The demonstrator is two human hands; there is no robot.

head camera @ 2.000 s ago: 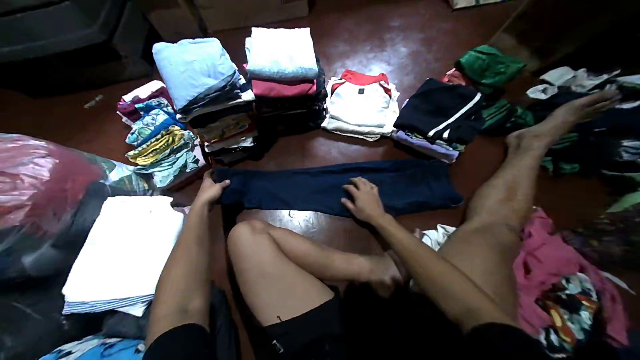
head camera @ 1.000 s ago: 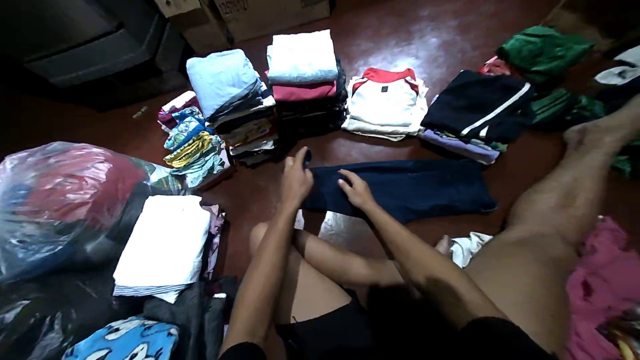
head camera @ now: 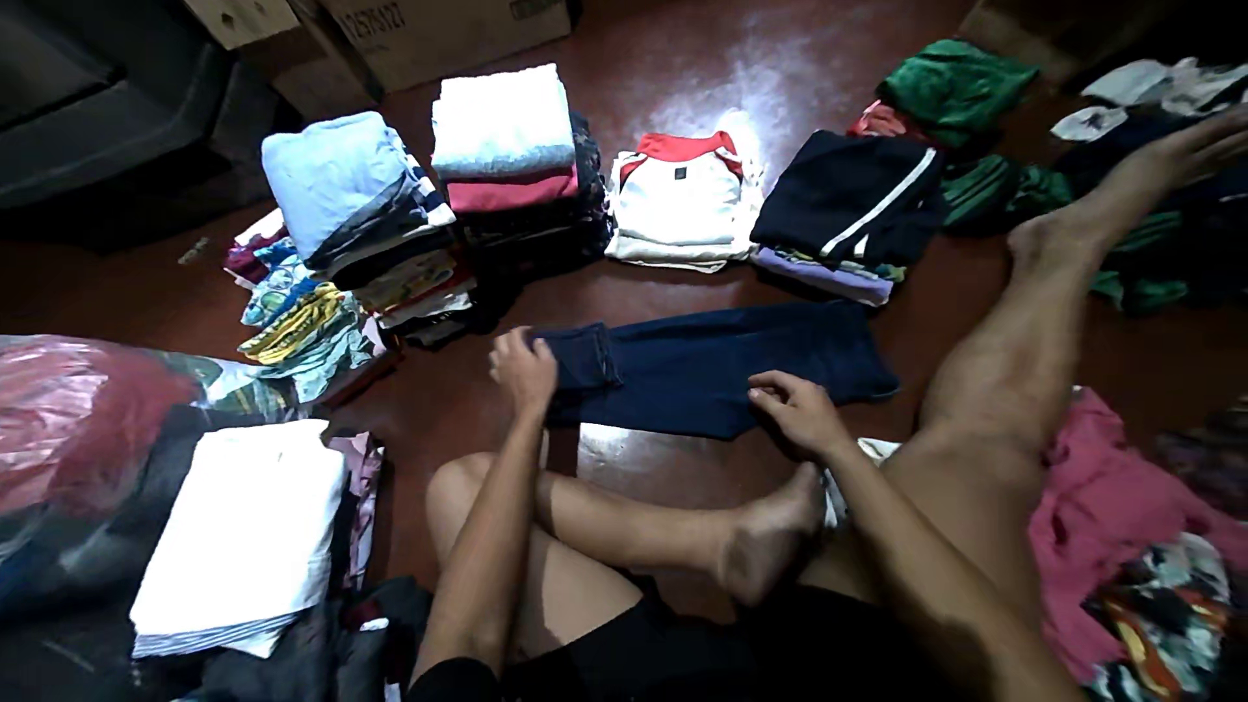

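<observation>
Dark blue denim trousers [head camera: 702, 361] lie lengthwise on the dark red floor, with a short section folded over at their left end. My left hand [head camera: 524, 370] rests at that folded left end, fingers bent over the edge; whether it pinches the cloth cannot be told. Over the lower edge of the trousers, right of their middle, my right hand [head camera: 792, 405] has its fingers apart and holds nothing. Beyond the trousers stand a folded white shirt with red trim [head camera: 678, 200] on a stack, and a black folded garment with white stripes [head camera: 848, 195] on another.
Stacks topped by a light blue garment [head camera: 336, 180] and a white towel [head camera: 502, 122] stand at the upper left. White folded cloth [head camera: 239, 526] lies beside a clear plastic bag [head camera: 78, 419]. Pink cloth [head camera: 1102, 517] and green cloth [head camera: 955, 88] are at right. Cardboard boxes [head camera: 448, 39] stand behind.
The left end of the trousers, flat two seconds ago, is now folded over. My left hand has moved from farther in back to the folded end; my right hand has moved right.
</observation>
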